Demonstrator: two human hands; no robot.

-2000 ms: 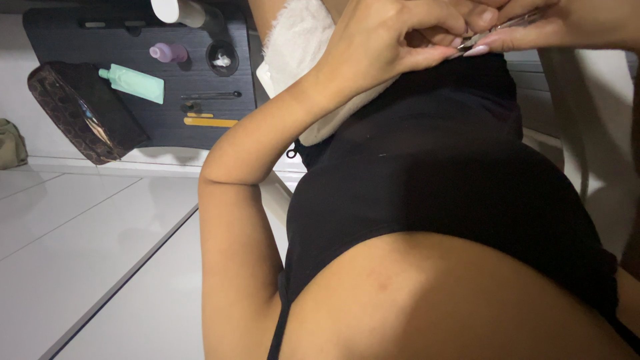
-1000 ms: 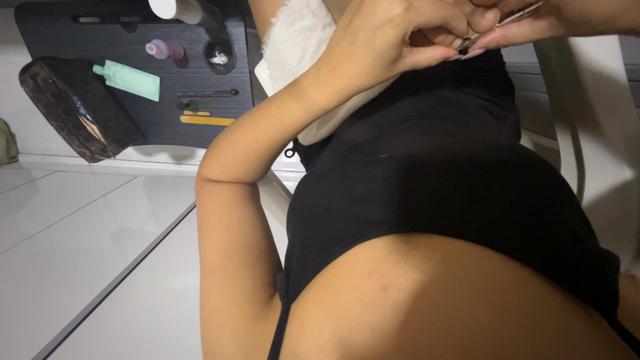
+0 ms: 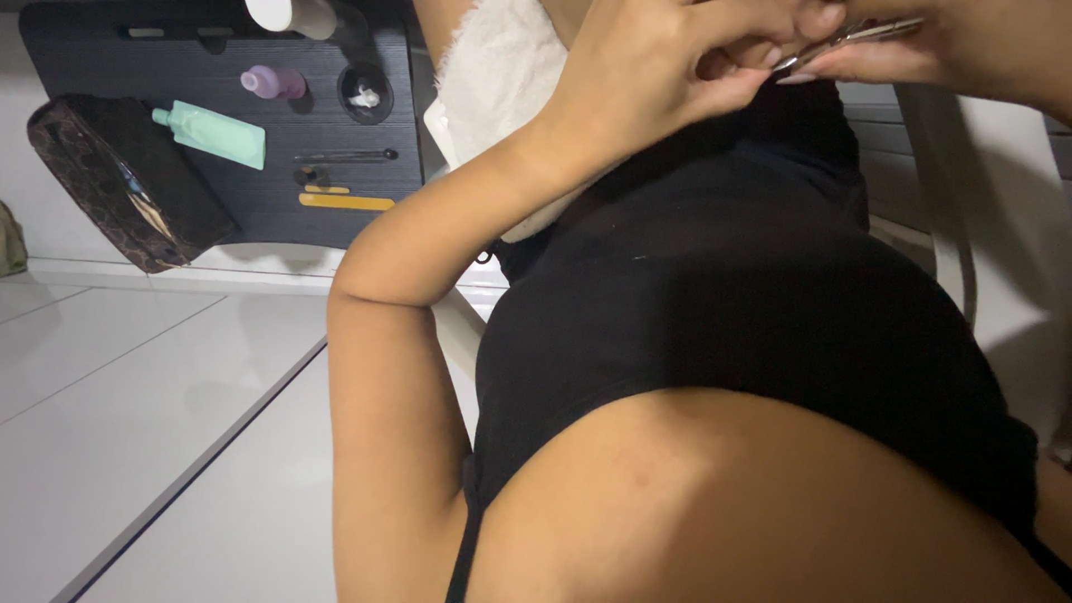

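At the top, my left hand (image 3: 662,59) has its fingers bent and its thumb near a fingertip, against the fingers of my right hand (image 3: 930,54). A thin shiny metal tool (image 3: 879,32), perhaps a nail or cuticle tool, lies across my right hand, its dark tip between the fingertips of both hands. Which fingers grip it is partly hidden. Long pale nails show at the fingertips. A white fluffy cloth (image 3: 502,71) lies under my left forearm, on my lap.
On the dark table (image 3: 251,222) at left are a mint-green squeeze pouch (image 3: 219,134), a purple bottle (image 3: 276,82), a white container (image 3: 289,15), a dark dish (image 3: 365,94) with white material, a thin black tool (image 3: 347,157) and a yellow file (image 3: 347,202). A brown patterned pouch (image 3: 92,184) sits at its edge.
The metal tool's angle between my hands has shifted slightly. Both hands stay together at the top.
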